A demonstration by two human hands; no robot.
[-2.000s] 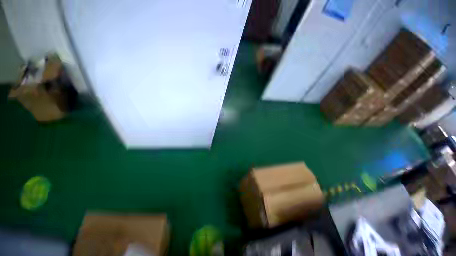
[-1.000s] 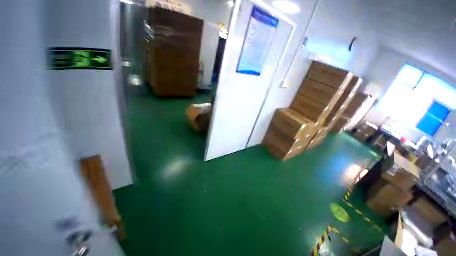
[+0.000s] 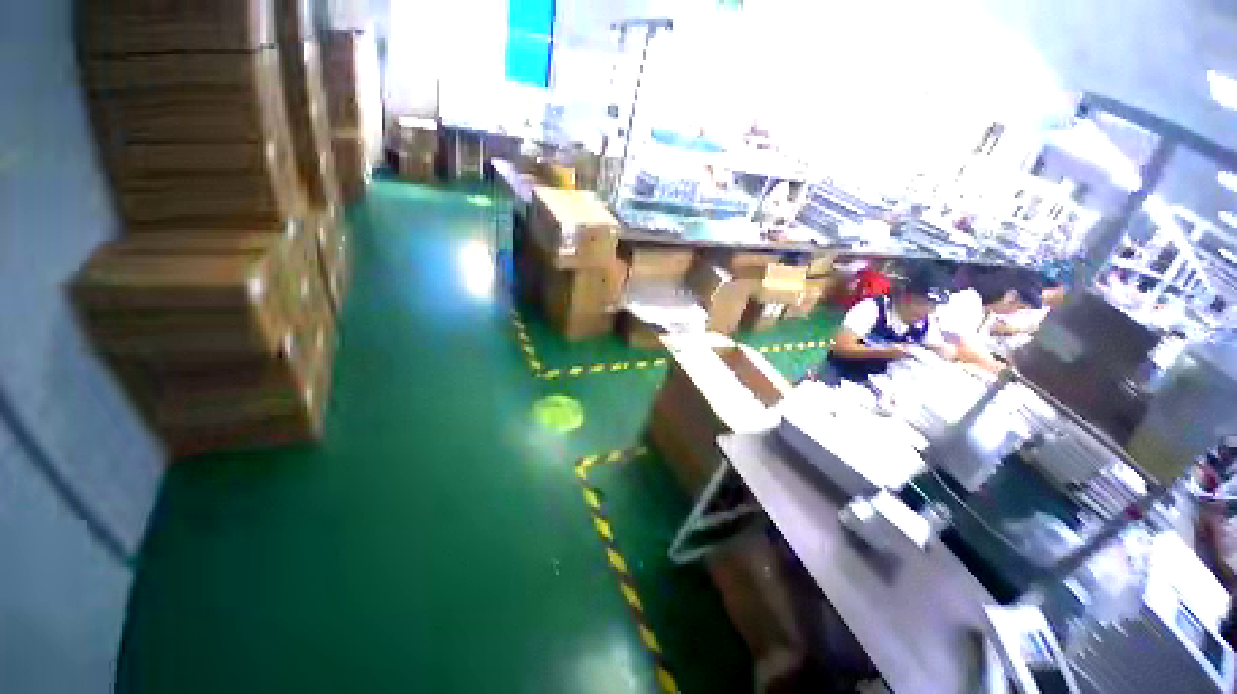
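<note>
Neither of my hands is in the picture. Nearest in front of me is the green floor (image 3: 394, 542), with yellow-black tape (image 3: 613, 549) running along its right side. To the right stands a bench with a grey-brown top (image 3: 848, 576). White boxes or stacked white pieces (image 3: 855, 441) lie along its far side, and a small white object (image 3: 889, 518) lies nearer. An open brown carton (image 3: 692, 407) stands on the floor at the bench's far end. The view is somewhat blurred, so small items cannot be told.
Tall stacks of brown cartons (image 3: 204, 325) stand along the left wall. More cartons (image 3: 577, 258) stand beside a long bench at the back. People (image 3: 875, 332) in light and dark clothes sit or lean at the benches on the right. A round yellow-green mark (image 3: 558, 414) is on the floor.
The view has swung right, away from the white doors and exit sign. The carton stacks now stand at the left, and the benches and people have come into view at the right.
</note>
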